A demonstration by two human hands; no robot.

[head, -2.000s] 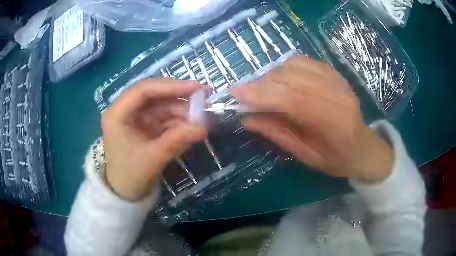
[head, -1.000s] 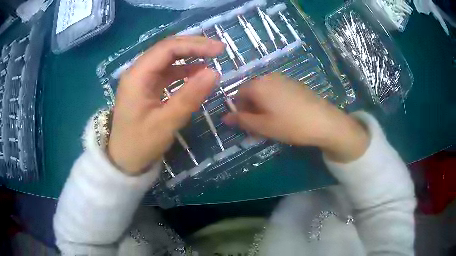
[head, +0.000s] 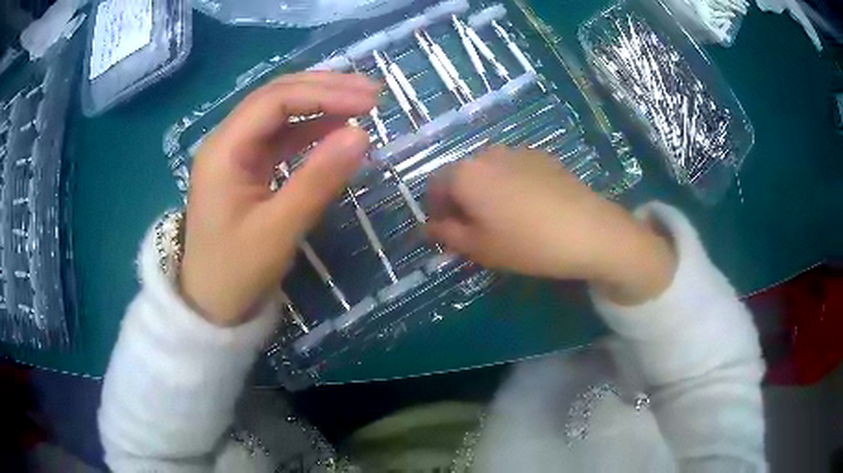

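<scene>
The clear blister tray [head: 176, 139] lies in the centre with pale foam strips across it. Thin silver and white shafts lie crosswise in its upper and lower rows. My left hand [head: 268, 175] is above the tray's left part, thumb and forefinger apart, with nothing visible between them. My right hand [head: 527, 217] is low over the tray's middle, slightly blurred, fingers bunched at the lower end of a metal shaft [head: 407, 191] in the lower row. My fingers hide that end.
A clear tub heaped with loose shafts [head: 661, 97] stands at right, with a small box of white parts [head: 714, 18] above it. A greyish second tray [head: 32, 212] is at far left. A labelled clear box [head: 134, 42] and a clear bag [head: 277, 9] are at upper left.
The pale piece once pinched in my left fingers no longer shows, and that hand has opened. My right hand has moved down over the tray, where another shaft lies in the lower row.
</scene>
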